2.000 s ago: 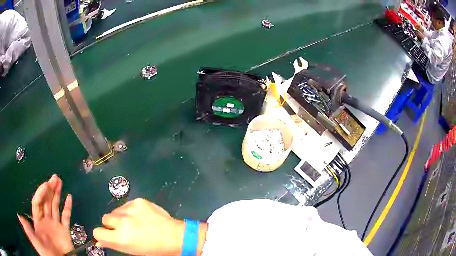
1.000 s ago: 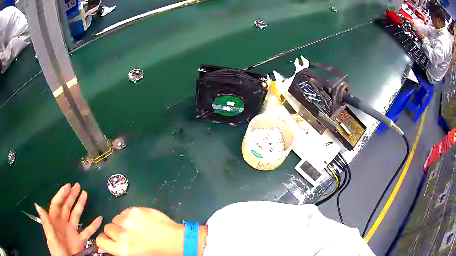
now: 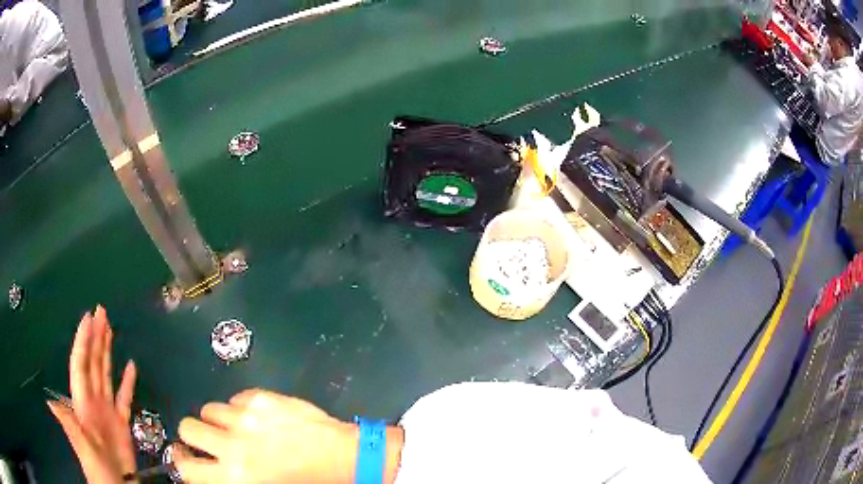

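My left hand [image 3: 99,411] is at the lower left, fingers extended and spread. A slim pale tip of what looks like tweezers [image 3: 59,392] sticks out beyond its thumb; the rest is hidden. My right hand [image 3: 270,440], with a blue band on the wrist, is curled on a thin dark strip [image 3: 147,470] that runs towards my left palm. A round circuit board [image 3: 149,431] lies between my hands. Another board [image 3: 173,461] is partly covered by my right fingers. A third round board [image 3: 231,340] lies above my right hand.
A metal post [image 3: 156,203] stands on the green surface. A black fan frame [image 3: 452,180], a tub of white pieces [image 3: 519,265], a soldering iron stand [image 3: 634,194] and a small display box [image 3: 596,323] stand to the right. More round boards [image 3: 244,144] lie farther back. People in pale coats sit beyond.
The far round boards have moved left relative to the post and fan. My left hand moved right and closer to my right hand, then back left, uncovering the board between them. The view has shifted slightly.
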